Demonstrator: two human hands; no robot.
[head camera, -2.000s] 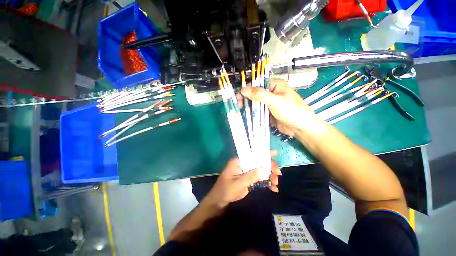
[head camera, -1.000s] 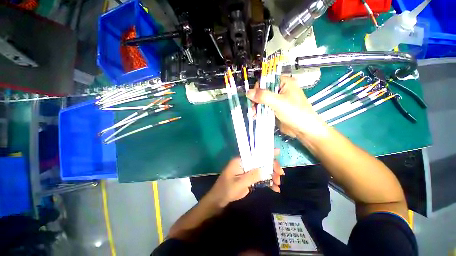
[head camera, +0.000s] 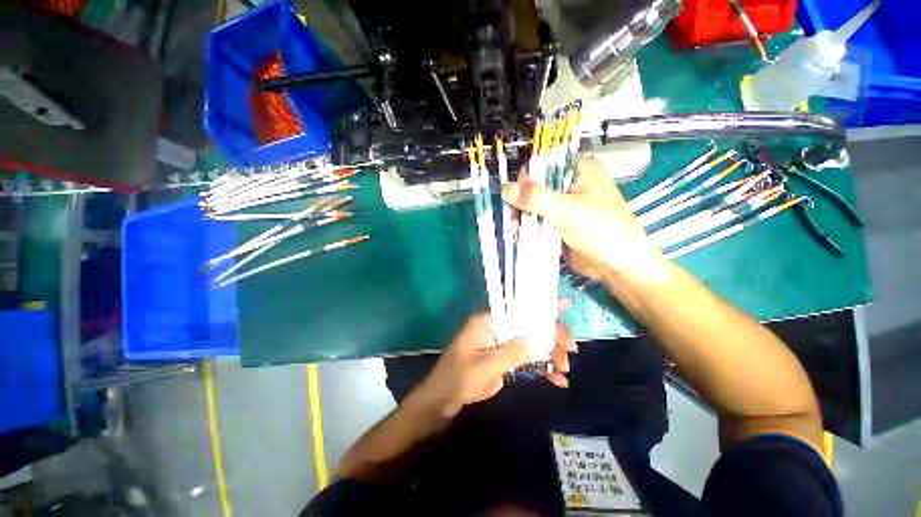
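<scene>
A fanned bundle of white wire leads (head camera: 532, 288) with orange tips stands between my hands, tips pointing at the machine. My left hand (head camera: 492, 362) is shut around the lower end of the bundle. My right hand (head camera: 578, 214) holds the upper part of the right-hand group, its thumb at a single lead set apart in the middle. A few leads stand apart to the left. The terminal crimping machine (head camera: 475, 76) is just beyond the tips; whether any tip touches it I cannot tell.
Loose leads lie left (head camera: 288, 242) and right (head camera: 707, 207) on the green bench (head camera: 333, 313). Black-handled pliers (head camera: 820, 202), a curved metal tube (head camera: 717, 125), a dispensing bottle (head camera: 803, 71) and a red bin (head camera: 707, 20) are right. Blue bins stand left, one large (head camera: 172, 288), one small with orange parts (head camera: 227, 91).
The bundle's upper end and my right hand have shifted slightly right. The left-hand group of leads looks thinner and the right-hand group fuller. My left hand keeps its hold.
</scene>
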